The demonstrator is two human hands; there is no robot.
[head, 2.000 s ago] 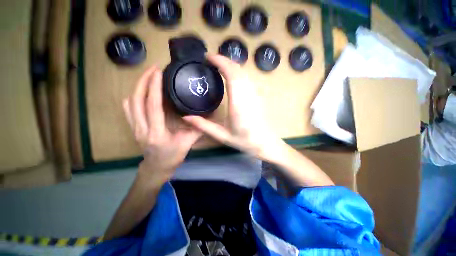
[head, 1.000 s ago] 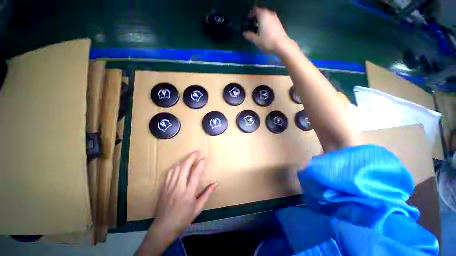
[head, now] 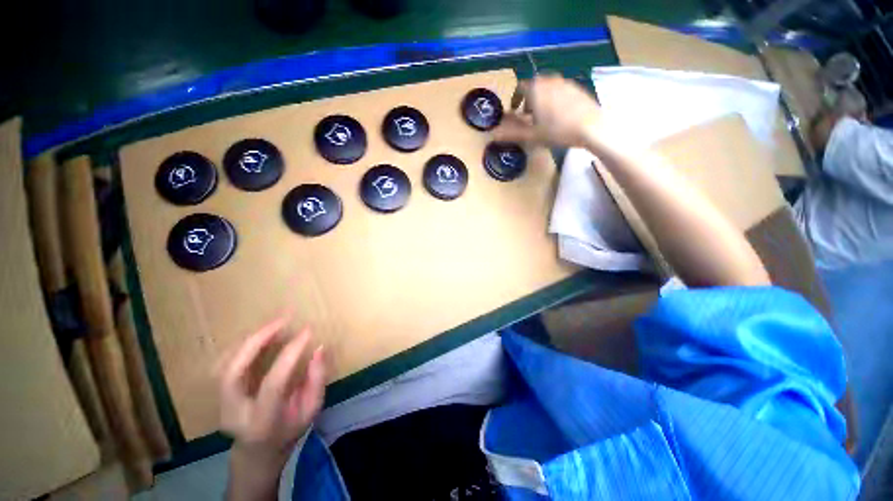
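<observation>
Black round caps with light bear-like outlines lie in two rows on the cardboard mat. My right hand is over the mat's right end, beside the last upper cap and partly over the last lower cap. It is slightly blurred; its fingers look apart and no held object shows. My left hand is raised over the mat's near left part, open and empty, with its fingers curled a little.
A green conveyor with a blue edge runs behind the mat, with black housings at the top rim. An open carton and white sheets are at the right. Cardboard dividers stand left. Another person's sleeve shows far right.
My right hand has come back from the conveyor to the caps' right end. My left hand has lifted. The housing held two seconds ago is out of my hands. The view has turned.
</observation>
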